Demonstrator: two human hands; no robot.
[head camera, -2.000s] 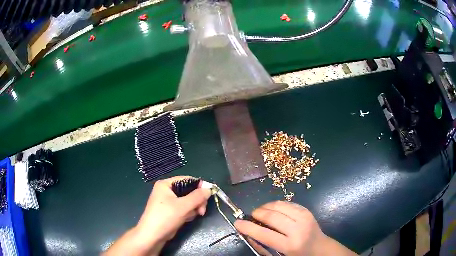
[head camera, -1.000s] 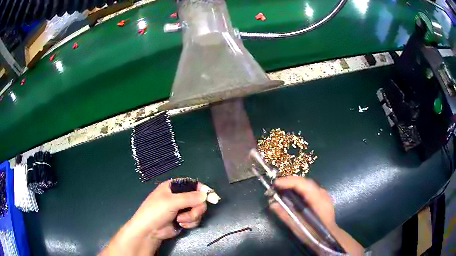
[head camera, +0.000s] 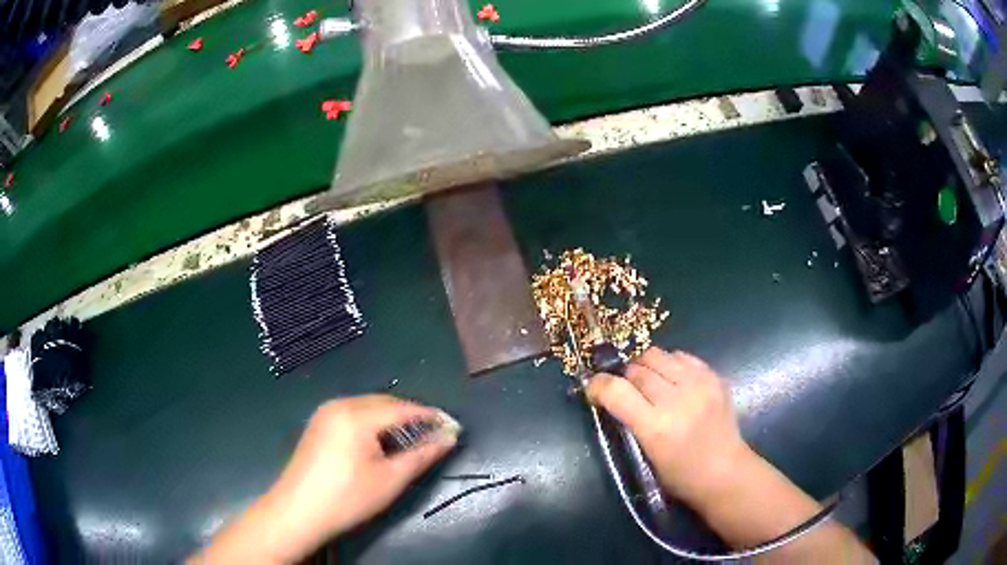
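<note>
My left hand (head camera: 359, 458) holds a bunch of short black wires (head camera: 406, 433), partly hidden by the fingers and slightly blurred. A pale covering (head camera: 446, 426) shows on a fingertip. My right hand (head camera: 676, 419) grips the soldering iron (head camera: 605, 358), its tip over the heap of gold-coloured contacts (head camera: 629, 300). A thin tube runs beside the iron. Loose black wires (head camera: 473, 496) lie on the bench between my hands. The brown plate (head camera: 481, 276) lies left of the heap, and a neat row of black wires (head camera: 306, 296) lies left of the plate.
A clear fume hood (head camera: 436, 105) hangs above the plate's far end. A black feeder unit (head camera: 911, 188) stands at the right. Black bundled wires (head camera: 61, 362) and white bundled wires (head camera: 30, 414) lie far left by a blue bin (head camera: 16, 497). Red parts (head camera: 336, 109) lie on the green belt.
The iron has moved from my left fingertips, across the plate's near edge, to the contact heap. A second loose wire now shows under my left hand. The whole view has shifted, so the bench appears further left and up.
</note>
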